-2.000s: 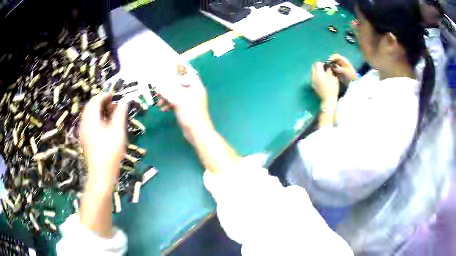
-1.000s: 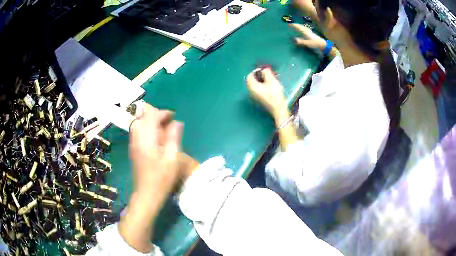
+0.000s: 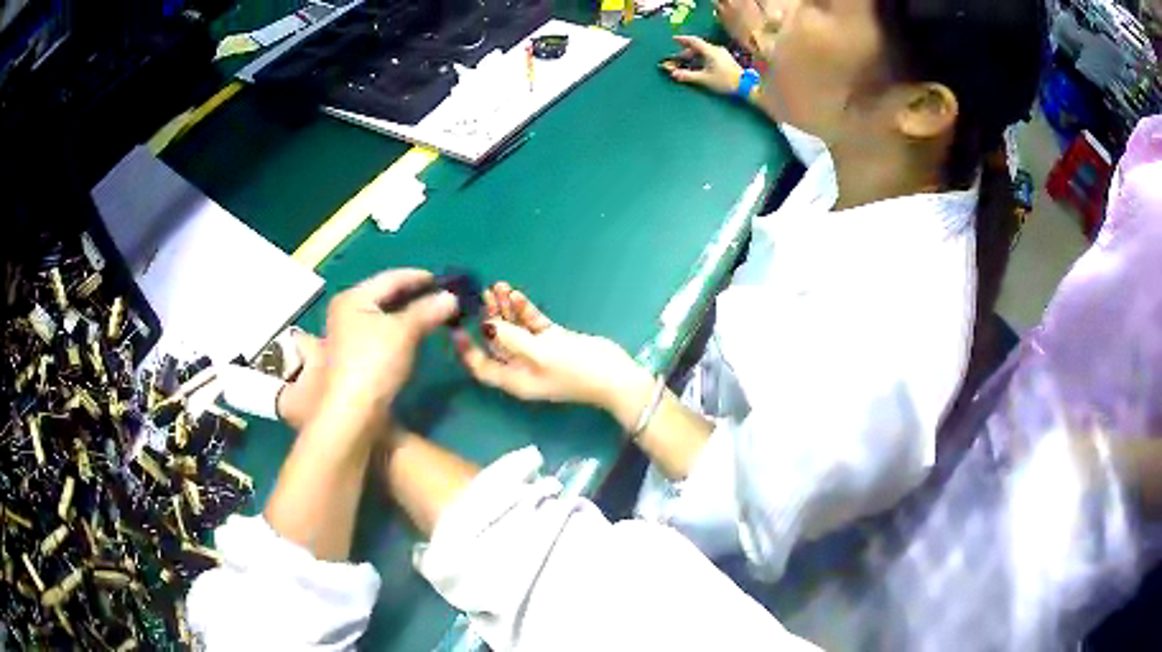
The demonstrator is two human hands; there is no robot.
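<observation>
My left hand [image 3: 363, 344] reaches across the green mat and pinches a small dark round part [image 3: 461, 293] between thumb and fingers. The neighbouring worker's open hand [image 3: 542, 357] is right at the part, palm up, fingertips at or touching it. My right hand [image 3: 301, 377] is crossed beneath my left forearm and mostly hidden by it. It holds a white piece [image 3: 250, 389] with a round tan end above the mat, beside the clip pile.
A large pile of binder clips [image 3: 96, 471] covers the left side. A white board [image 3: 204, 255] lies behind it. Farther along are yellow tape, a white scrap [image 3: 398, 200], a thin dark tool [image 3: 494, 159] and a black tray on a white board [image 3: 593, 49]. A worker in white [image 3: 854, 344] sits at right.
My left hand has moved towards the worker with the dark part, and the worker's hand has come to meet it. My right hand's white piece now shows left of my crossed arms. The view has shifted.
</observation>
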